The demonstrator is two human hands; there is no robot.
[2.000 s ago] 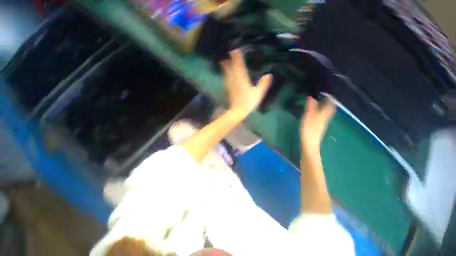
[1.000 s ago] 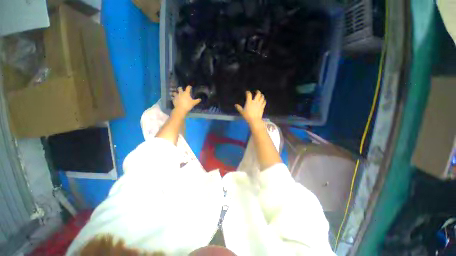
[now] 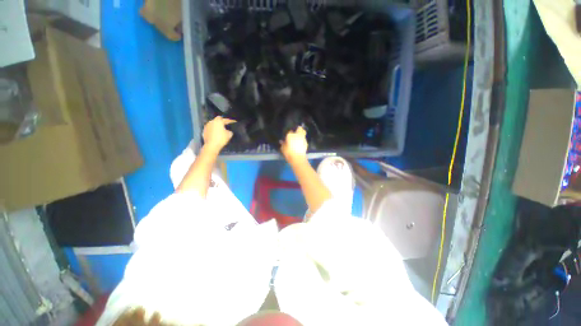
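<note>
A large grey parts crate (image 3: 406,89) stands on the blue floor in front of me, heaped with black plastic housings (image 3: 312,62). My left hand (image 3: 218,132) is at the crate's near left corner, with a finger stretched out over the housings; whether it touches one cannot be told. My right hand (image 3: 294,141) is at the near rim, its fingers curled down among the dark housings. Whether it holds one is too dark and blurred to tell.
The green bench (image 3: 494,210) runs along the right, with black parts (image 3: 532,255) and an open carton (image 3: 545,146). A yellow cable (image 3: 460,121) runs beside it. A beige stool (image 3: 408,219) and a red stool (image 3: 261,202) are near my feet. Cardboard boxes (image 3: 83,121) stand at the left.
I have turned from the bench to the floor crate. Over the last second the right hand's spread fingers have curled down into the housings. The crate has shifted slightly left in view.
</note>
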